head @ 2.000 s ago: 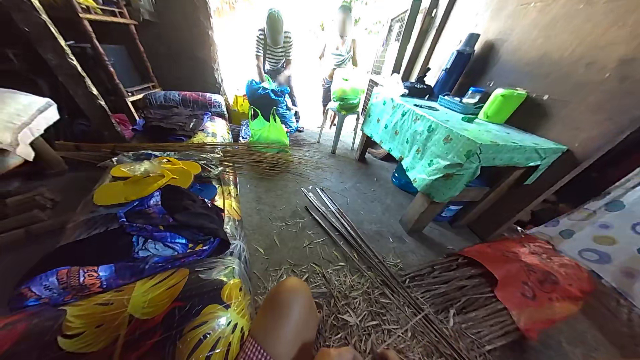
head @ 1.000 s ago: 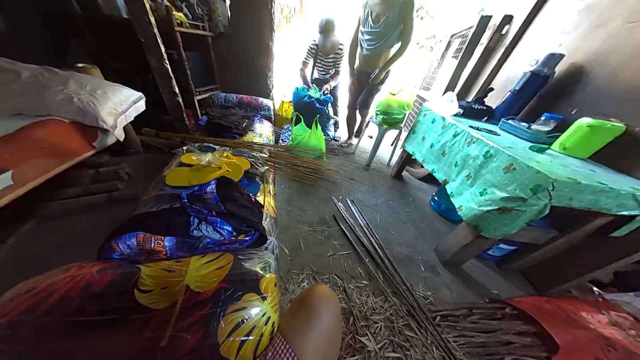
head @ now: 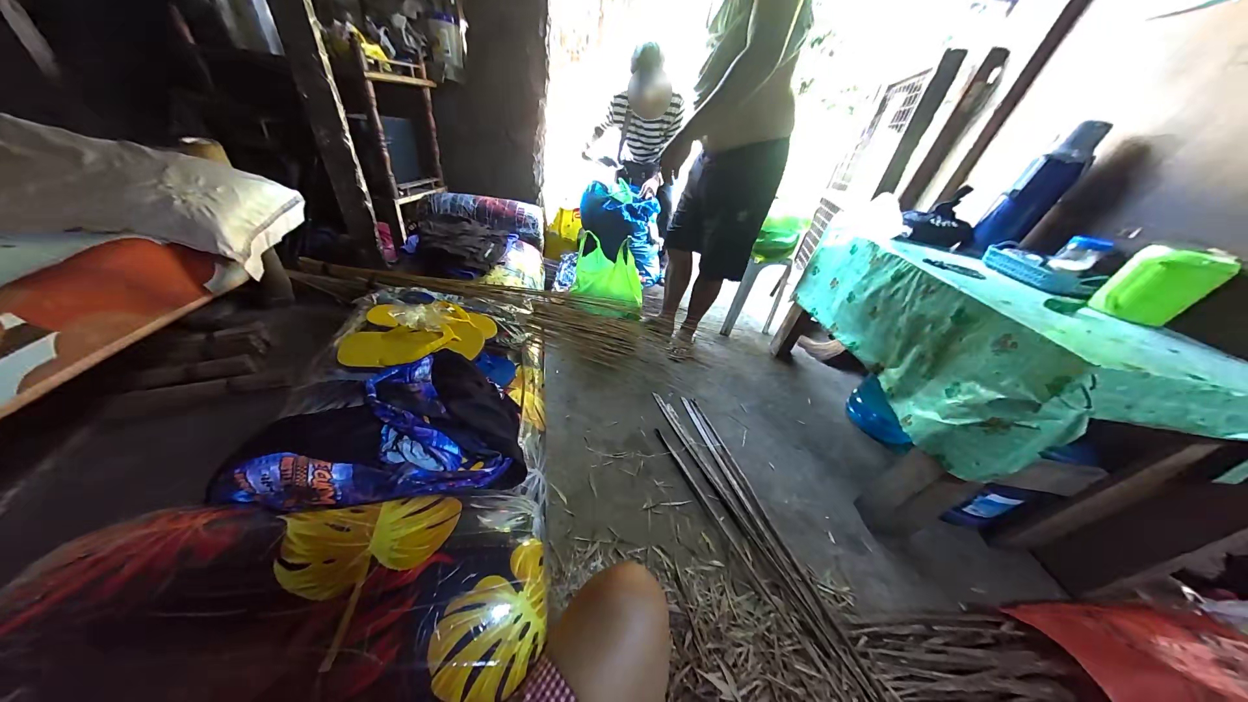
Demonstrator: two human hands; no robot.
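Observation:
Neither my left hand nor my right hand shows; only my bare knee (head: 612, 634) rises at the bottom edge. Left of it lies a plastic-wrapped mattress (head: 224, 595) with a yellow leaf pattern. On that rest a dark blue and purple printed garment (head: 390, 439) and a pair of yellow flip-flops (head: 414, 336). Long thin dark sticks (head: 751, 507) lie on the floor to the right of my knee, over dry shavings (head: 721, 624). A bundle of thin brown sticks (head: 575, 317) stretches across the floor beyond the mattress.
One person stands and another bends by the bright doorway, near a green plastic bag (head: 606, 278) and a blue bag (head: 624, 229). At right is a table with a green cloth (head: 975, 361); a red sack (head: 1150, 648) lies below. A bed (head: 127, 322) stands at left.
The view has swung right to left, bringing in more of the bed. The person in dark shorts has come nearer and stands beside the bags. Near my knee, the hand partly seen earlier is out of view.

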